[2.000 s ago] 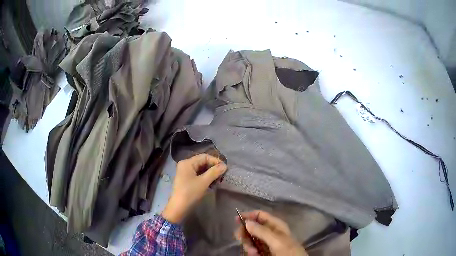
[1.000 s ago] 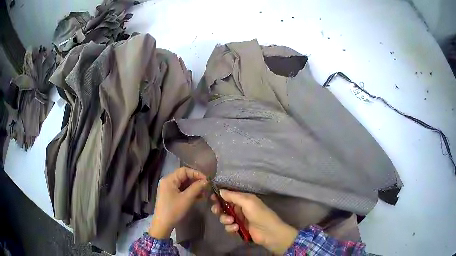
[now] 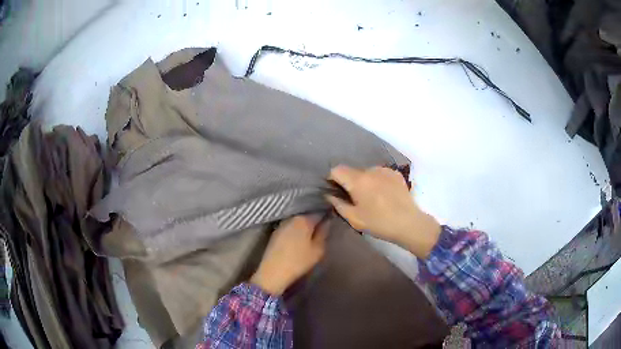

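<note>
The taupe garment body (image 3: 225,150) lies spread on the white table, with a curved opening showing dark inside at its upper left. My left hand (image 3: 293,249) pinches the cloth at the lower edge of the greyer ribbed panel. My right hand (image 3: 374,201) grips the same panel edge just right of it, fingers bent over a fold. A strip of diagonal light lines shows on the panel left of my hands. The snips are not visible; my right palm is hidden.
Long gathered brown folds (image 3: 58,232) lie at the left. A dark cord (image 3: 395,60) stretches across the white table (image 3: 490,184) beyond the garment, beside a thread tangle. Dark cloth bundles (image 3: 592,61) are at the upper right. The table's curved edge and grey floor show at the lower right.
The view has swung right. Both hands have left the opening at the garment's left and moved right along the panel edge, taking hold of it. The red snips have gone out of sight.
</note>
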